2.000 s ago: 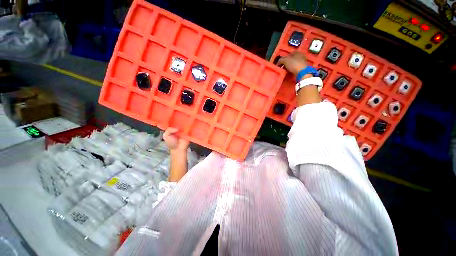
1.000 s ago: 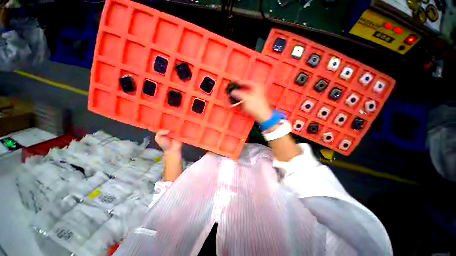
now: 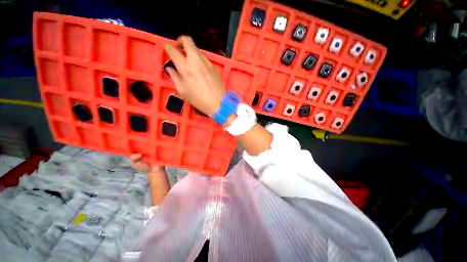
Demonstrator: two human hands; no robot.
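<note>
An orange-red compartment tray [image 3: 110, 138] is tilted in front of me, with several dark watch heads [image 3: 106, 114] in its middle pockets and many bare pockets. My left hand [image 3: 146, 165] grips its lower edge from below; the fingers behind it are hidden. My right hand [image 3: 193, 77], with a blue band and a white band at the wrist, is over the tray's upper middle, fingertips on a dark watch head [image 3: 169, 67] at a pocket. A second orange-red tray [image 3: 249, 46] lies partly behind the first at the right. It holds pale watch units [image 3: 321, 35] and dark ones.
White bagged goods [image 3: 77, 199] lie at the lower left. A yellow controller [image 3: 381, 6] with a red light is at the top right edge. A yellow floor line [image 3: 368, 139] runs behind the trays. A translucent bag-like thing [image 3: 445, 97] is at the right edge.
My right hand went from the second tray to the first, and now reaches its upper middle pockets. Both trays sit further left in view. The first tray's right part now holds a dark head beneath my wrist.
</note>
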